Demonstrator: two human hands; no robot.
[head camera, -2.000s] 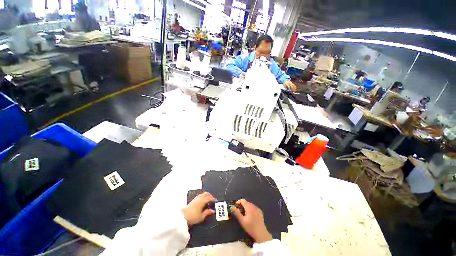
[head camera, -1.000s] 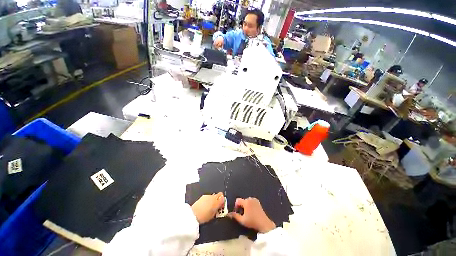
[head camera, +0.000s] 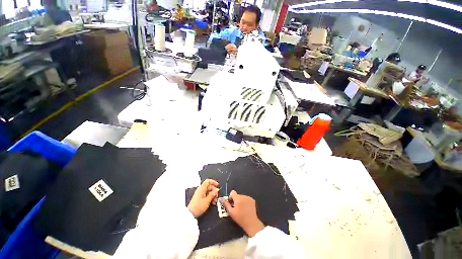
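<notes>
A black fabric panel lies on a pile in front of me, with a white sewn label partly covered by my right fingertips. My left hand is at the label's upper left, thumb and fingertips close together; whether they pinch a thread is too small to tell. My right hand is closed at the label's right side around a small greyish tool, seemingly thread snips, mostly hidden. Pale thread ends lie on the panel.
A stack of black labelled panels lies at the left, beside a blue crate holding more. A white sewing machine stands behind the work, an orange-red thread cone to its right. A person sits beyond the machine.
My left hand has drawn back from the label to its upper left, and my right fingers have moved left onto the label. The view has shifted slightly.
</notes>
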